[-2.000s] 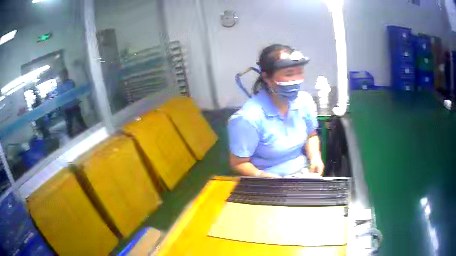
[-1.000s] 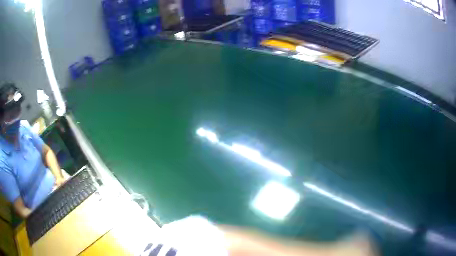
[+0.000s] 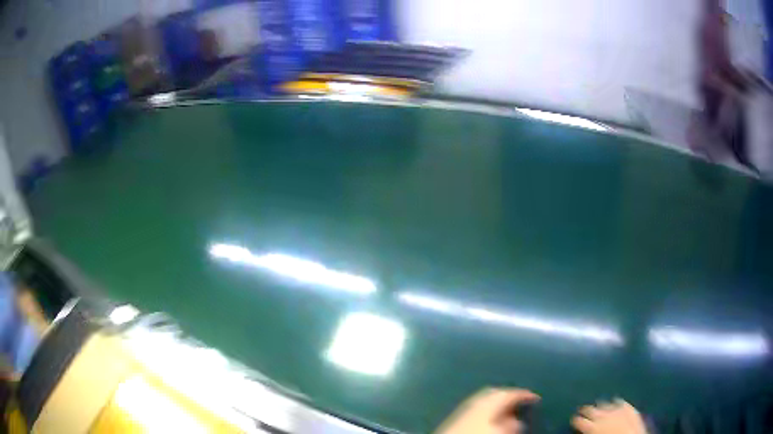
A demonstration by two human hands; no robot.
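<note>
My left hand (image 3: 487, 413) is at the bottom edge over the green conveyor belt (image 3: 458, 212), cut off by the edge and blurred. A small dark patch shows at its curled fingertips; I cannot tell if it is a held part. My right hand (image 3: 612, 418) is just to the right, apart from the left, also cut off, its fingers curled. Whether it holds anything cannot be told. Blurred dark shapes, possibly black moulded parts (image 3: 720, 418), show along the belt at the bottom right.
A metal side rail (image 3: 280, 410) runs along the near side. At lower left are a tan sheet (image 3: 72, 386), a yellow tray (image 3: 144, 411) and part of a person in blue (image 3: 19, 326). Across the belt are a tray of dark rows (image 3: 381, 61), blue crates (image 3: 318, 30) and a dark-clothed figure (image 3: 719, 85).
The view has swung right from the seated person to the belt. A blurred forearm showed at the bottom a second ago; now both hands show there, close together.
</note>
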